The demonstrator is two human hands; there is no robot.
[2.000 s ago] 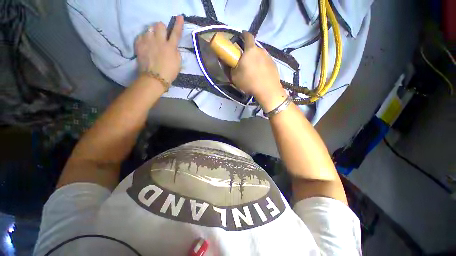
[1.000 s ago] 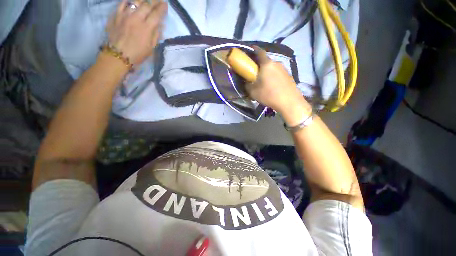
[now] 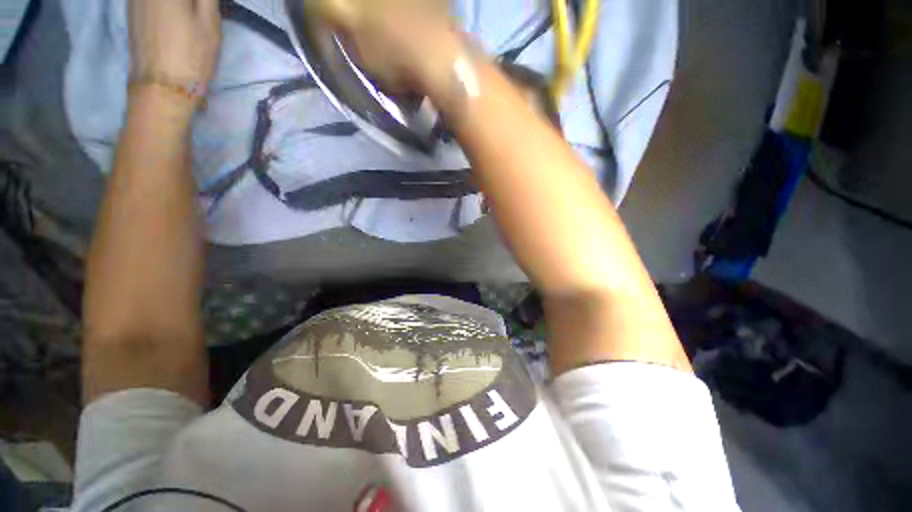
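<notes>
The pale blue-white garment [image 3: 400, 215] lies wrong side up, with dark seam strips framing a pale pocket area. The steam iron [image 3: 365, 95] is at the top middle, blurred, with its handle mostly hidden by my hand. My right hand [image 3: 400, 40] is closed around the iron's handle, blurred and partly cut off by the top edge. My left hand [image 3: 175, 45] is on the garment at the upper left; its fingers are cut off by the top edge. The yellow steam hose [image 3: 575, 45] hangs at the top, right of the iron.
The grey pressing table [image 3: 640, 240] shows around the garment. A blue and yellow object [image 3: 785, 150] hangs at the right. Dark cloth [image 3: 770, 370] lies below it, and patterned cloth [image 3: 240, 310] shows under the table's front edge. More dark cloth is at the left.
The iron and my right hand have moved up and left, off the pocket area. My left hand has moved left and is now cut off by the top edge. The garment has shifted left in view.
</notes>
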